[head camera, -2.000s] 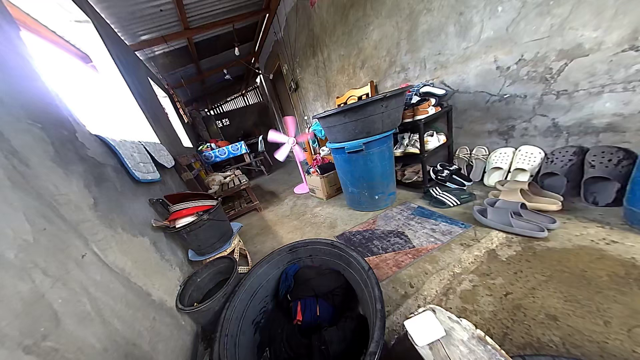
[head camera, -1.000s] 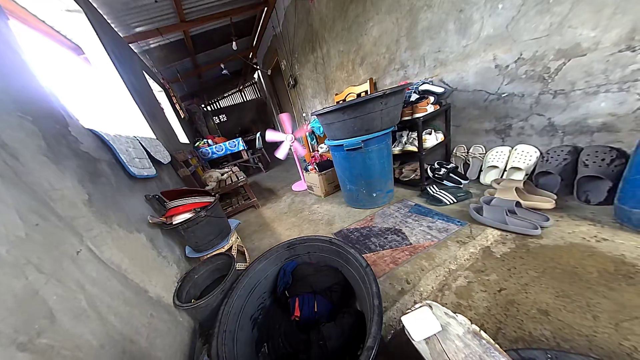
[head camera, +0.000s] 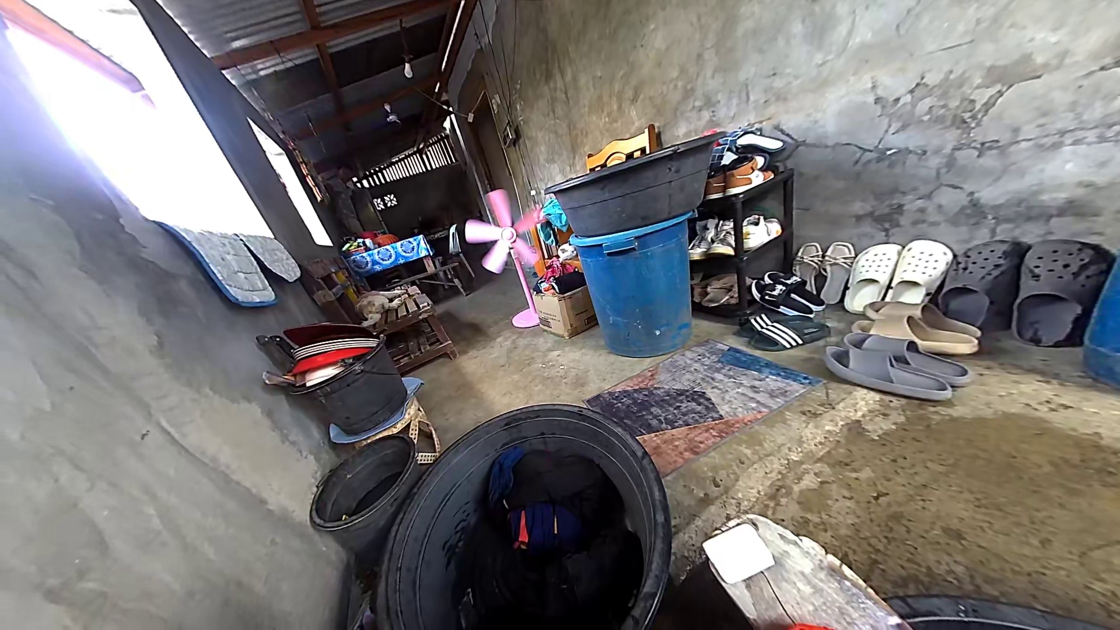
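Neither my left hand nor my right hand is in view. A large black plastic tub [head camera: 420, 534] stands at the bottom centre, with dark wet-looking clothes [head camera: 560, 490] inside, among them a navy piece with orange and red trim [head camera: 547, 528]. To its right, a white block [head camera: 738, 553] lies on the end of a worn wooden board [head camera: 801, 582]. A small bit of something red [head camera: 809, 626] shows at the bottom edge. The rim of another black basin [head camera: 971, 609] shows at the bottom right.
A smaller black bucket [head camera: 363, 490] and a bucket of dishes [head camera: 359, 394] stand left, along the wall. Behind the tub lie a patterned mat [head camera: 700, 394] and several slippers [head camera: 888, 372]. A blue barrel [head camera: 634, 289] topped by a black basin [head camera: 639, 188] stands beside a shoe rack [head camera: 744, 254].
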